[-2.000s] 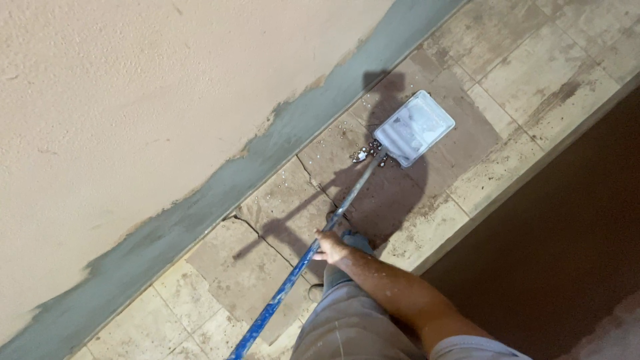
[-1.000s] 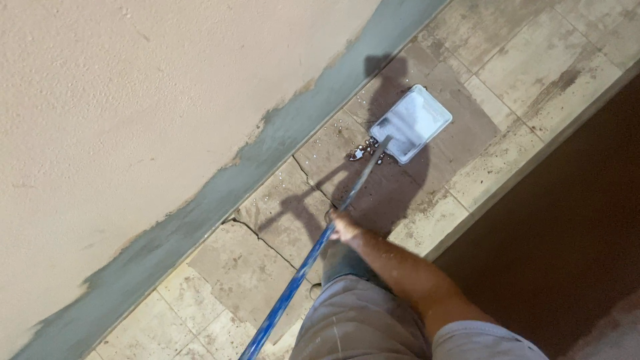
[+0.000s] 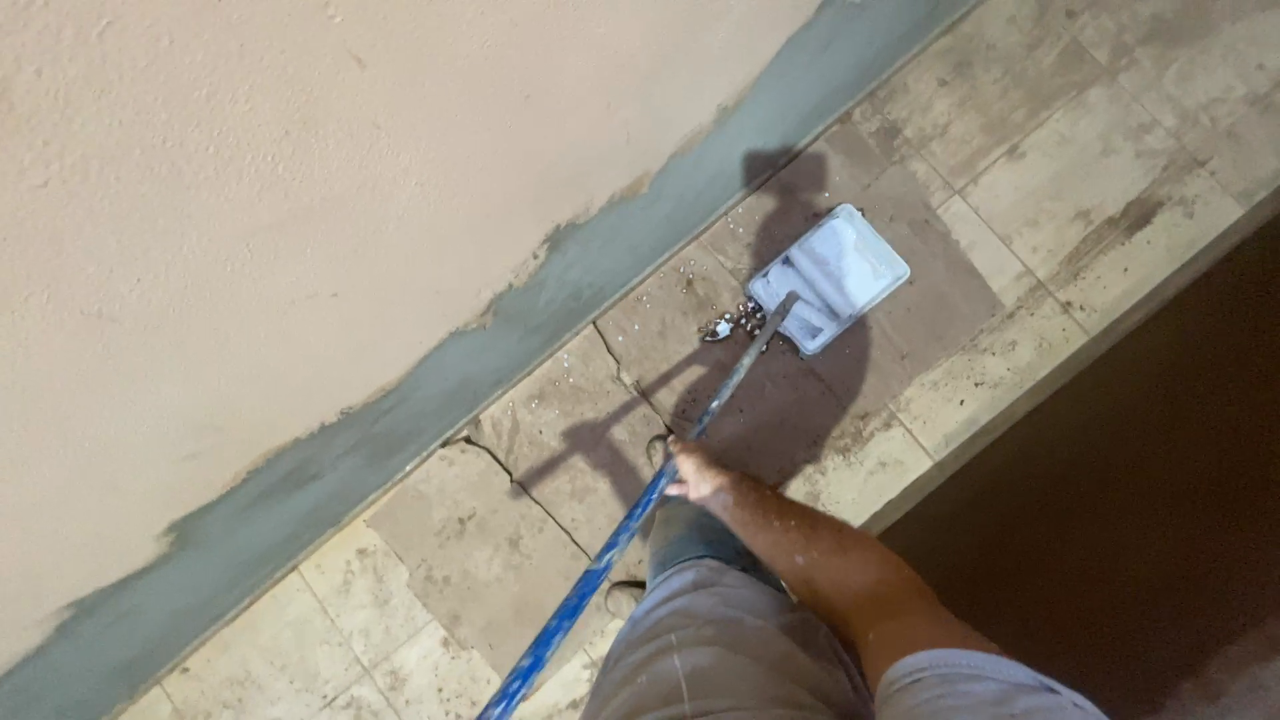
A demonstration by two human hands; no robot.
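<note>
My right hand [image 3: 697, 474] is closed around a long blue extension pole [image 3: 580, 598], where the blue part meets its bare metal part. The pole runs from the bottom edge up to a white paint tray [image 3: 868, 262] on the tiled floor. A paint roller [image 3: 800, 308], coated in white paint, lies across the lower end of the tray at the pole's far end. White paint splatters [image 3: 722, 328] mark the floor beside the tray. My left hand is out of view.
A beige wall [image 3: 270, 190] with a grey band [image 3: 440, 378] along its base borders the tiled floor on the left. Cracks [image 3: 520, 490] cross the tiles. The floor ends on the right at a raised edge [image 3: 1000, 415] above a darker, lower surface. My shoes stand near the pole.
My right hand was lower on the pole two seconds ago, with the roller near the tray's lower corner. The tray has stayed in its place on the floor.
</note>
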